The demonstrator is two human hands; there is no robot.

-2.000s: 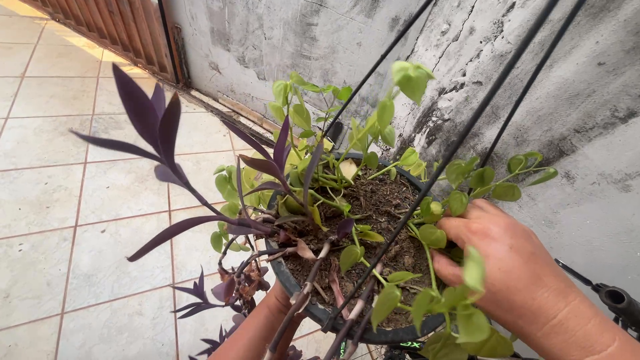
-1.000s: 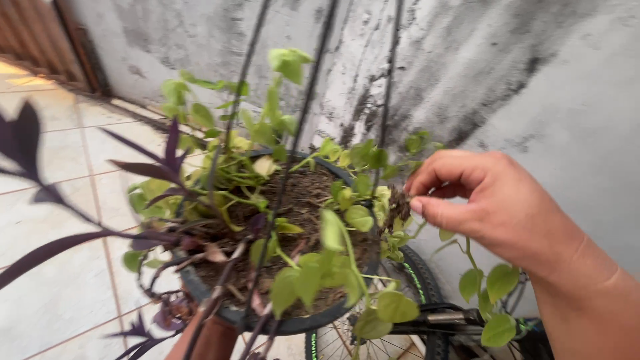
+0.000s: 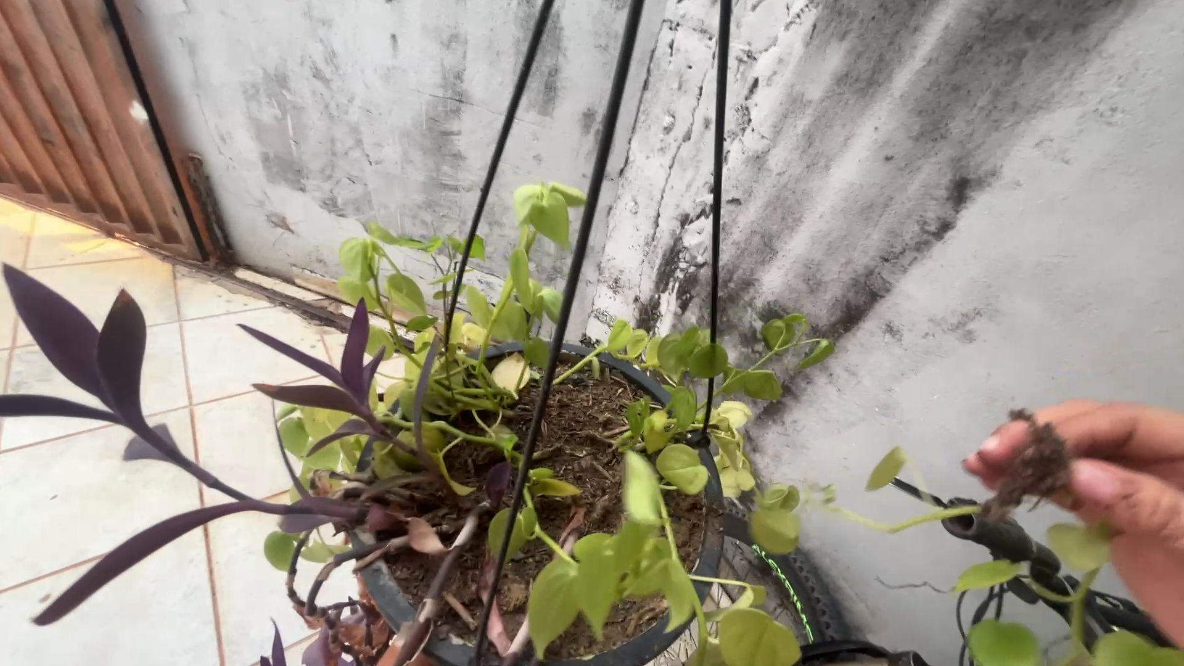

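Observation:
My right hand (image 3: 1110, 481), at the right edge, pinches the soil-covered root clump (image 3: 1034, 467) of a green vine cutting between thumb and fingers; its stem and leaves (image 3: 1004, 643) hang below. Left of it is a round black hanging pot (image 3: 703, 546) with brown soil (image 3: 592, 435). Green trailing vines (image 3: 555, 601) grow over its rim, and a purple-leaved plant (image 3: 120, 370) leans out to the left. Black hanger rods (image 3: 592, 203) rise from the pot. Of my left hand, at most a sliver of skin shows under the pot at the bottom edge; its fingers are hidden.
A stained grey wall (image 3: 971, 277) stands behind the pot. Below and to the right are a bicycle tyre (image 3: 805, 583) and a black handlebar (image 3: 999, 536). Pale floor tiles (image 3: 92, 518) lie at the left, before a brown ribbed metal gate (image 3: 83, 120).
My right hand has moved from the pot's right side out to the right, away from it, with the rooted cutting in its fingers. My left arm, seen below the pot earlier, is now mostly out of view.

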